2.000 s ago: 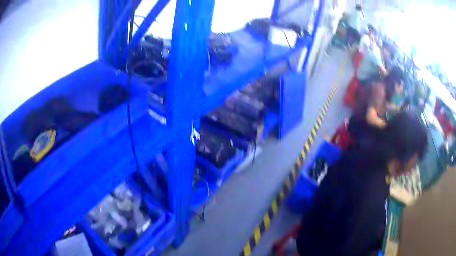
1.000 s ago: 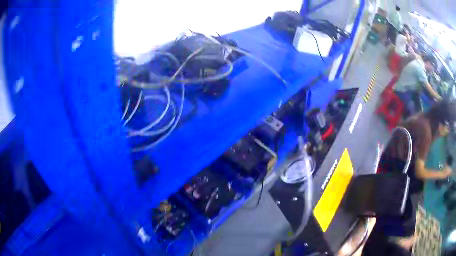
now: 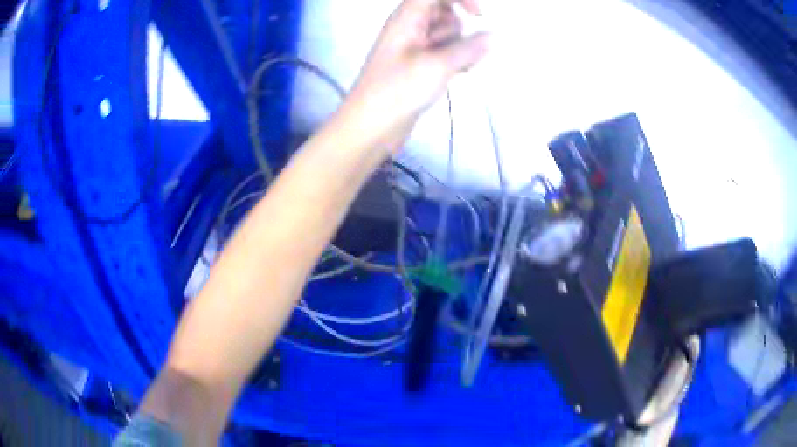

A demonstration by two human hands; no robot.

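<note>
A black control unit (image 3: 572,323) with a yellow label stands tilted at the right, fittings on its upper end. A smaller black block (image 3: 703,284) is against its right side. My right hand (image 3: 668,410) is at the unit's lower end and supports it; its fingers are hidden. My left hand (image 3: 441,39) is raised at the top, fingers curled and blurred; whether it holds the thin strand below it is unclear. A dark stick-like handpiece (image 3: 424,336) with a green top hangs in the middle, beside a clear tube (image 3: 494,301).
A blue rack shelf (image 3: 323,406) lies behind and below, with looped cables (image 3: 349,327) and a dark box-like item (image 3: 371,214) on it. A blue rack upright (image 3: 96,175) stands at the left. Bright white fills the upper right.
The view has turned from the aisle to face the shelf. My left arm has come into view, reaching up. The black unit now appears nearer and larger, in front of the shelf.
</note>
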